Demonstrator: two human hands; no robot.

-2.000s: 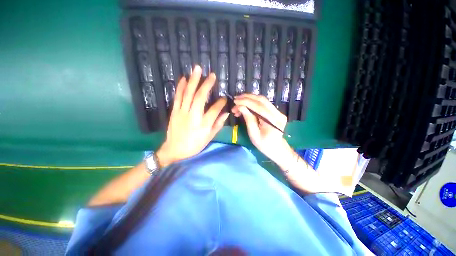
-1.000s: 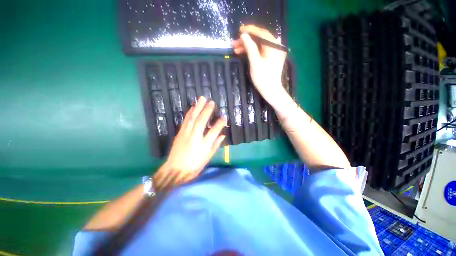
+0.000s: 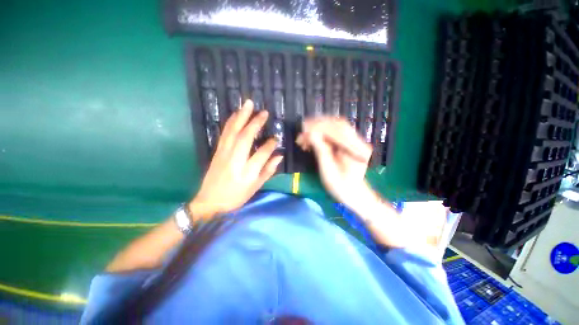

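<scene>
The black component tray [image 3: 291, 57] lies on the green mat, with ribbed columns of pockets holding clear, shiny workpieces [image 3: 211, 105]. My left hand [image 3: 238, 162] rests over the lower left-middle of the tray, fingers spread, holding nothing visible. My right hand [image 3: 336, 149] is over the lower right-middle of the tray, blurred, with thumb and fingers pinched together. A dark blurred line by its fingers looks like the tweezers [image 3: 348, 152]. The tip and any small part at it cannot be made out.
The flat parts tray [image 3: 279, 33] with white specks and glare lies beyond the component tray. Tall stacked black trays [image 3: 495, 120] stand at right. White paper [image 3: 422, 219], blue crates [image 3: 476, 292] and a pale box with a blue sticker [image 3: 564, 257] are lower right. Yellow tape [image 3: 296, 183] marks the mat.
My right hand has come back from the parts tray to the component tray's lower part. My left hand has stayed on the component tray. The camera view has shifted.
</scene>
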